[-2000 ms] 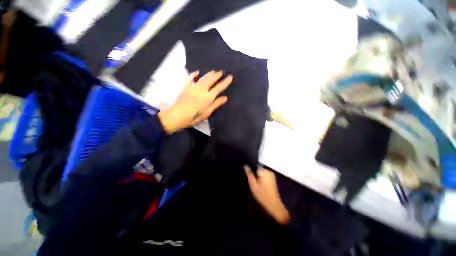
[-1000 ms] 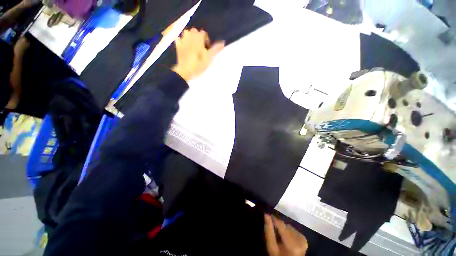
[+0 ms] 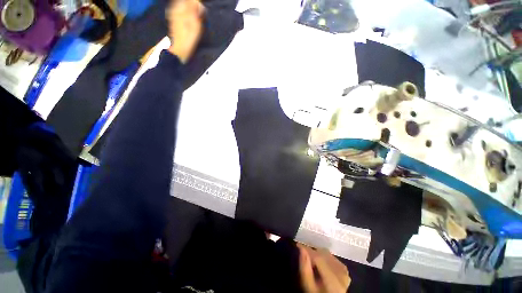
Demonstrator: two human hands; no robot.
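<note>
A large black cut panel (image 3: 272, 160) lies flat on the white table, left of the sewing machine head (image 3: 395, 123), its lower end at the table's front edge. My left hand (image 3: 186, 26) is blurred at the top left, over long black cloth (image 3: 220, 34); its fingers are too blurred to tell a grip. My right hand (image 3: 323, 272) is at the bottom, just below the front edge, partly cut off; whether it holds cloth cannot be told. A small stack of black panels (image 3: 380, 214) with pointed tails lies under the machine arm.
A measuring scale (image 3: 206, 186) runs along the table's front edge. Another black piece (image 3: 389, 66) lies behind the machine head. Blue crates (image 3: 20, 214) stand at the lower left. Tools (image 3: 483, 249) lie at the right. A purple item (image 3: 34, 28) is at the top left.
My left hand has left the large panel and moved up and left to the long black cloth. The view has shifted, bringing the machine further in. My right hand stays near the front edge.
</note>
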